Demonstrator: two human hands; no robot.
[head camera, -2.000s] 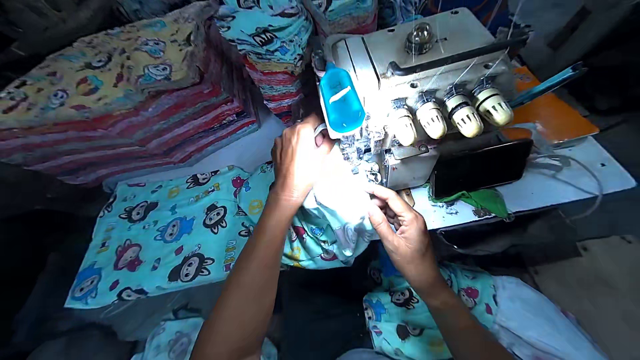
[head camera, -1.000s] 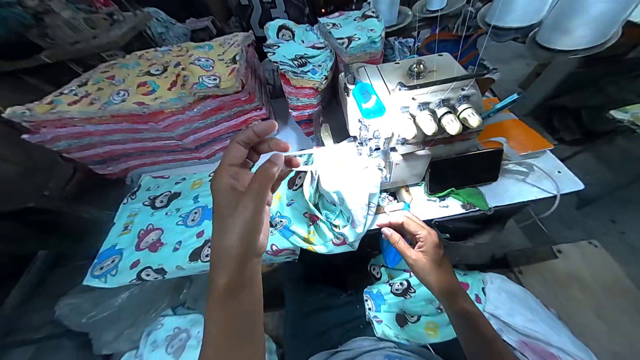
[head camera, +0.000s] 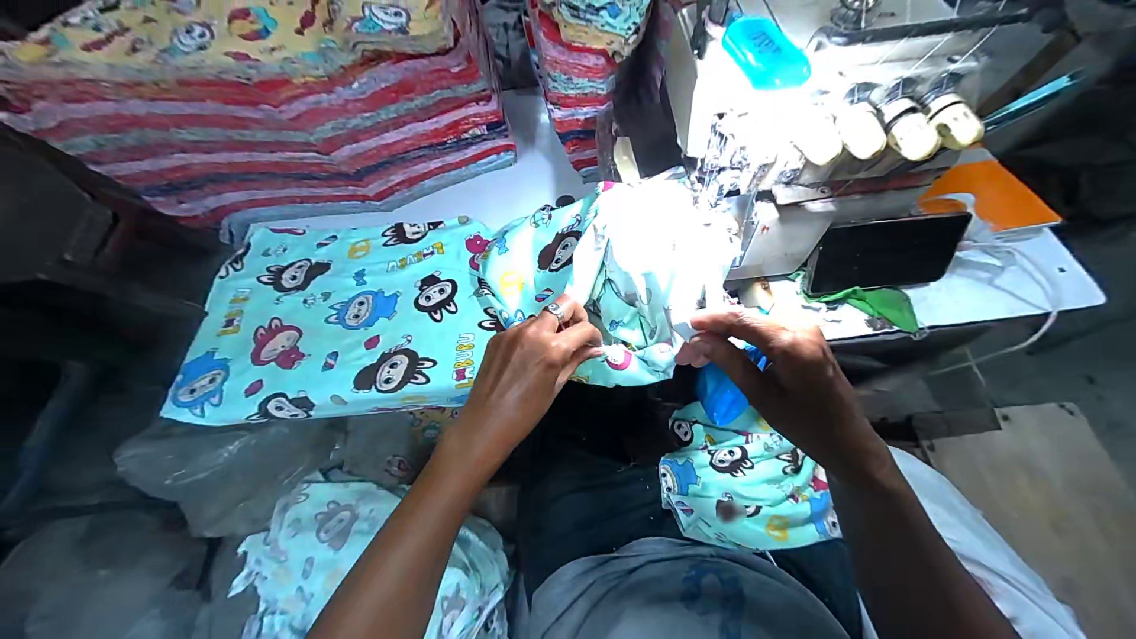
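A bunched piece of turquoise printed cloth (head camera: 635, 302) lies in front of the serger sewing machine (head camera: 754, 169), its upper part washed out by bright light. My left hand (head camera: 537, 355), with a ring on one finger, pinches the cloth's near left edge. At its right edge, my right hand (head camera: 772, 364) grips a pale bit of the cloth between thumb and fingers. Something blue (head camera: 723, 395) shows under my right hand; its kind is unclear. A flat turquoise printed cloth (head camera: 346, 319) spreads to the left. The needle area is partly lost in glare.
Tall stacks of folded cloth (head camera: 311, 115) stand at the back left. A black phone (head camera: 887, 253) leans by the machine, near a green rag (head camera: 874, 306) and an orange sheet (head camera: 994, 195). More printed cloth (head camera: 750, 479) rests on my lap. A pale cable loops at the table's right edge.
My left hand, raised with a pale strip a second ago, is down at the cloth's near edge. My right hand has closed on the cloth's right edge. The view has moved closer.
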